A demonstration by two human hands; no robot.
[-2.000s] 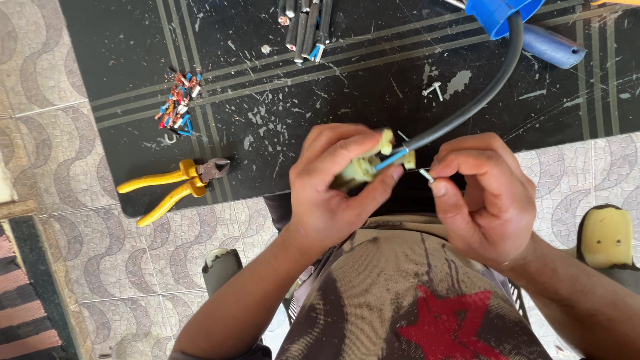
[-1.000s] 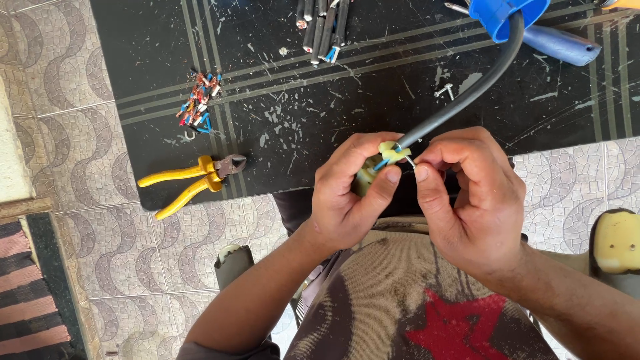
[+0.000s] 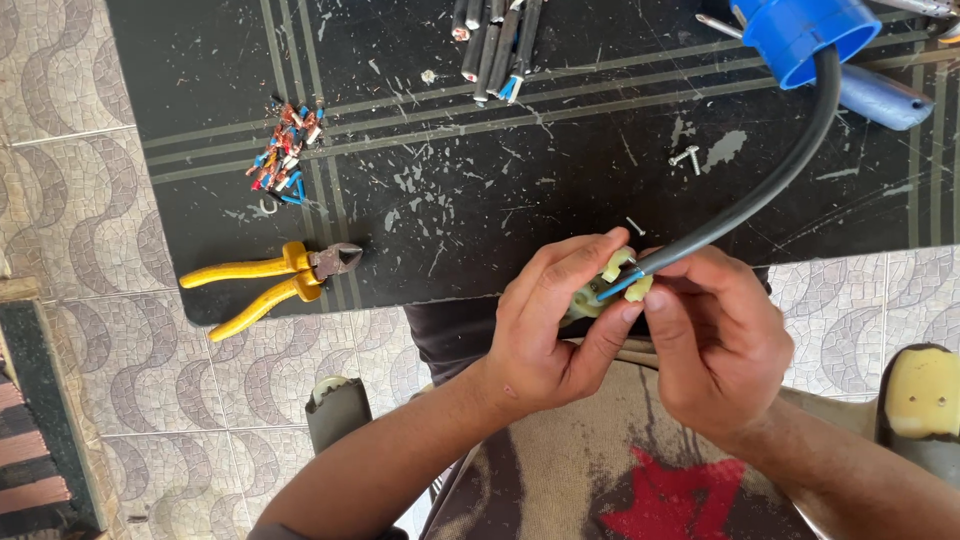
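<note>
My left hand grips a pale yellow-green plastic connector body near the table's front edge. A blue insulated wire runs into it from the end of a black cable. My right hand is at the connector's right side, thumb and fingertips together by its clamp lug; whether a small part is between them is hidden. The cable curves up into a blue plastic plug housing. A small screw lies just above my left fingertips, and more screws lie farther up.
Yellow-handled diagonal cutters lie at the table's left front. Behind them is a pile of stripped wire scraps. Several cut black cable pieces lie at the back. A blue tool handle and a screwdriver tip show by the housing.
The small pale piece seen earlier at my right fingertips no longer shows there. My right hand has come closer to the connector, which my left hand still holds.
</note>
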